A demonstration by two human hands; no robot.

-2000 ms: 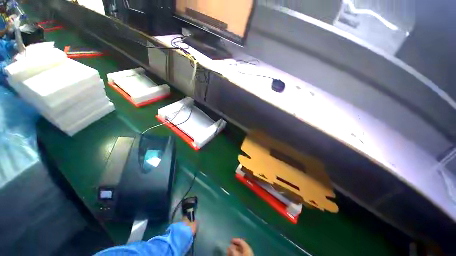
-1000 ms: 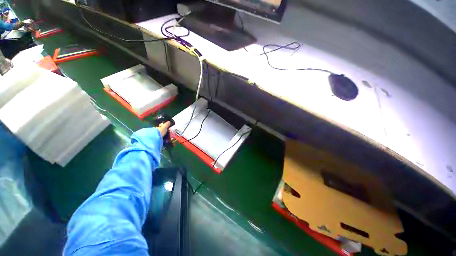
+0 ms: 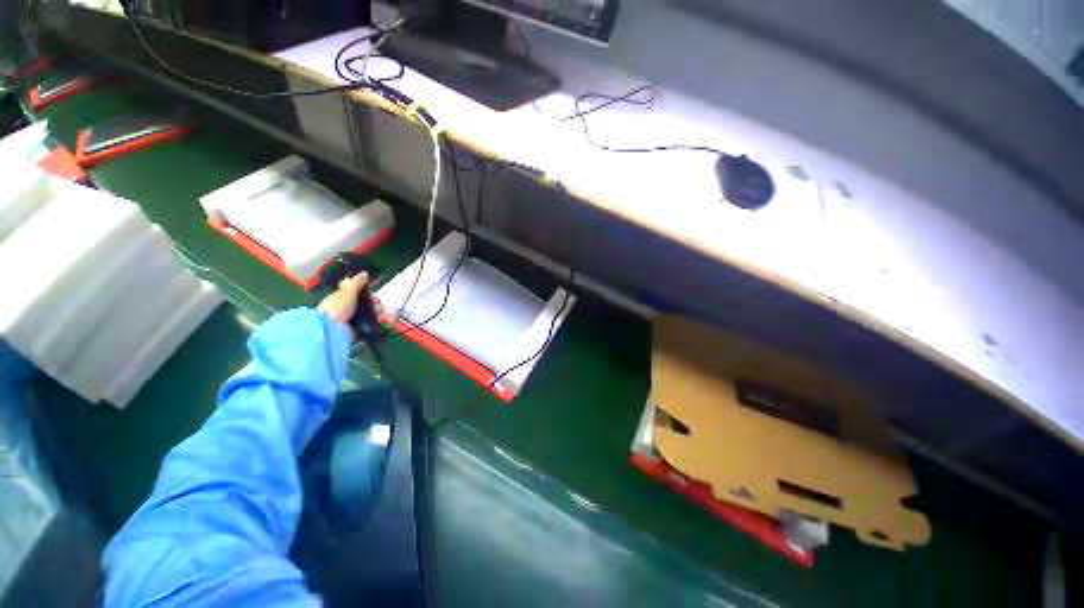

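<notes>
My left hand [image 3: 345, 297], in a blue sleeve, is closed around the black handheld scanner [image 3: 364, 311]. It reaches over the label printer [image 3: 363, 475] to the gap between two packed units. One packed unit [image 3: 291, 214], with white foam ends on a red base, lies behind and left of the hand. The other packed unit [image 3: 476, 311] lies to its right, with cables across it. The scanner's head is partly hidden by my fingers. My right hand is out of the picture.
A brown open carton [image 3: 761, 439] lies over another red-based unit at right. A foam stack [image 3: 95, 285] stands at left. The raised white shelf [image 3: 666, 190] bears a monitor stand [image 3: 470, 65], cables and a black mouse-like oval [image 3: 745, 182]. More red-edged units lie at far left.
My left hand has carried the scanner from beside the printer up to the packed units. My right hand has left the picture. The view has shifted, and the printer is now lower and partly hidden.
</notes>
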